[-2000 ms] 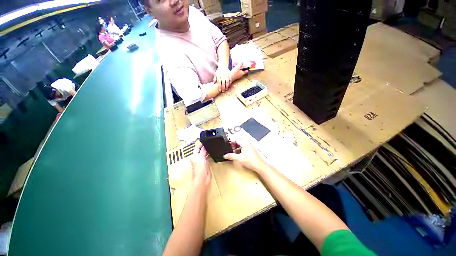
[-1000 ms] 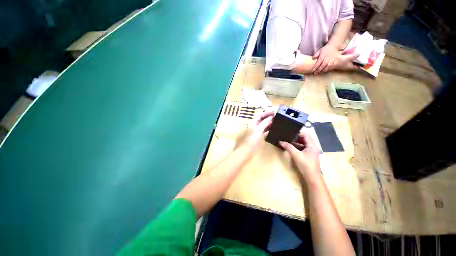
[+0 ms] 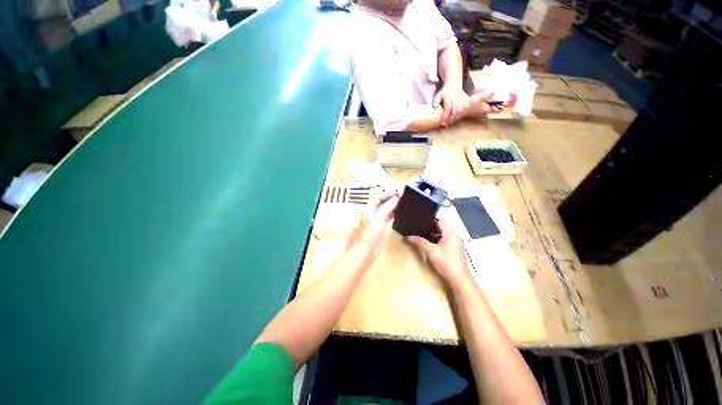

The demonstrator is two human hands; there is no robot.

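A black box-shaped housing (image 3: 416, 212) is held a little above the cardboard-covered bench, tilted, with its socket end facing away and up. My left hand (image 3: 378, 224) holds its left side with the fingertips. My right hand (image 3: 445, 247) grips its lower right side, thumb on the near edge. The fingers behind the box are partly hidden. A flat dark panel (image 3: 476, 217) lies on white paper (image 3: 497, 250) just right of the hands.
A pale tray (image 3: 496, 168) of small black pieces and a deeper bin (image 3: 404, 154) stand beyond the hands. A crumpled white piece (image 3: 367, 172) lies by the bin. A tall black stack (image 3: 633, 182) stands right. The green conveyor (image 3: 182, 213) runs left. A person in pink (image 3: 404, 71) is opposite.
The head view has swung left and then partly back. Both hands keep hold of the housing, whose tilt has changed slightly. The panel and trays have stayed in place on the bench.
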